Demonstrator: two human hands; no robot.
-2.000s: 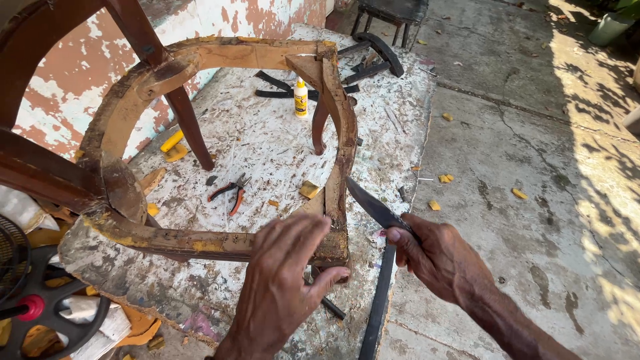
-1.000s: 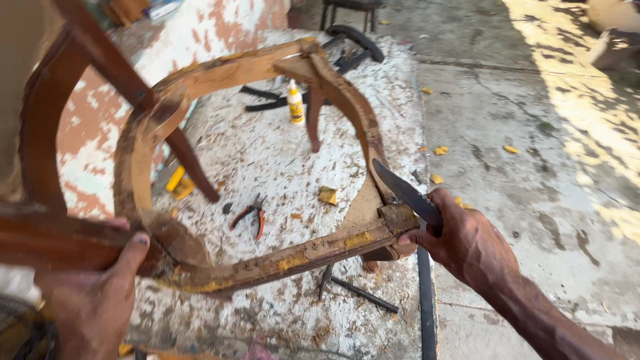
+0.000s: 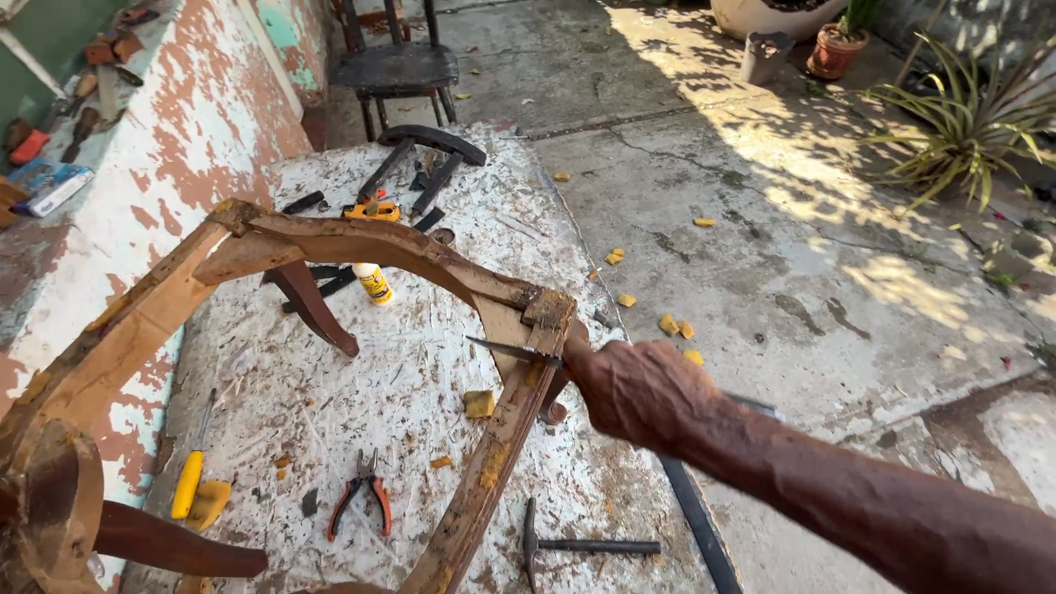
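Note:
My right hand [image 3: 635, 388] is closed around a knife [image 3: 513, 350], whose dark blade points left across the corner of a wooden chair's seat frame [image 3: 487, 462]. That corner has a rough, splintered block [image 3: 549, 309] on it. Bits of yellow foam cling to the frame's rails. Curved brown legs, one of them a front leg [image 3: 309, 305], reach down to the tabletop. My left hand is out of view. Inside the frame's outline lie pliers with orange and black handles [image 3: 361, 499] and a piece of yellow foam [image 3: 478, 404].
The paint-flaked tabletop [image 3: 396, 363] holds a hammer [image 3: 590, 546], a yellow-handled screwdriver [image 3: 191, 470], a glue bottle [image 3: 373, 283], a yellow tool [image 3: 371, 211] and black wooden parts [image 3: 437, 148]. A dark chair [image 3: 396, 70] stands beyond. Foam scraps [image 3: 670, 324] dot the concrete floor.
The chair frame has turned and shifted against the table. My left hand, on the frame's left part one second ago, has left the view. The view has swung, showing more floor and plants.

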